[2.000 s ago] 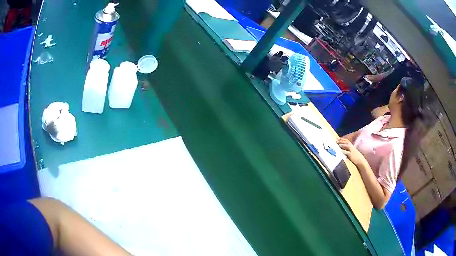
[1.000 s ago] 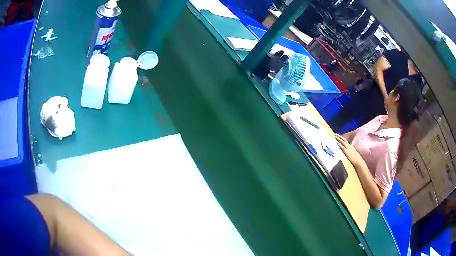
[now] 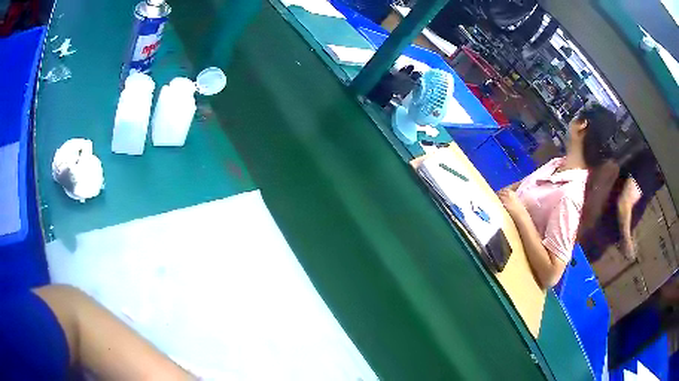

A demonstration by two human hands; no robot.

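A large flat white sheet (image 3: 216, 275) lies on the near end of the green bench. A forearm with a blue sleeve reaches in from the lower left over the sheet, and its hand is cut off by the bottom edge. Neither of my hands is in the picture. A crumpled white rag (image 3: 79, 170) lies on the bench beyond the sheet, near the left edge. Two white plastic bottles, the left one (image 3: 133, 115) and the right one (image 3: 173, 113) with its round lid open, stand side by side. A blue and white spray can (image 3: 147, 41) stands behind them.
A blue tote (image 3: 16, 149) is left of the bench. A green strip (image 3: 320, 193) runs along the right side. On the facing bench are a pale teal fan (image 3: 428, 103), a notebook (image 3: 460, 197) and a dark case (image 3: 496, 251). A person in pink (image 3: 555, 201) sits there.
The view has shifted slightly, so the bench things appear higher and further left. The forearm stays over the sheet. A person in dark clothes behind the seated person has moved right.
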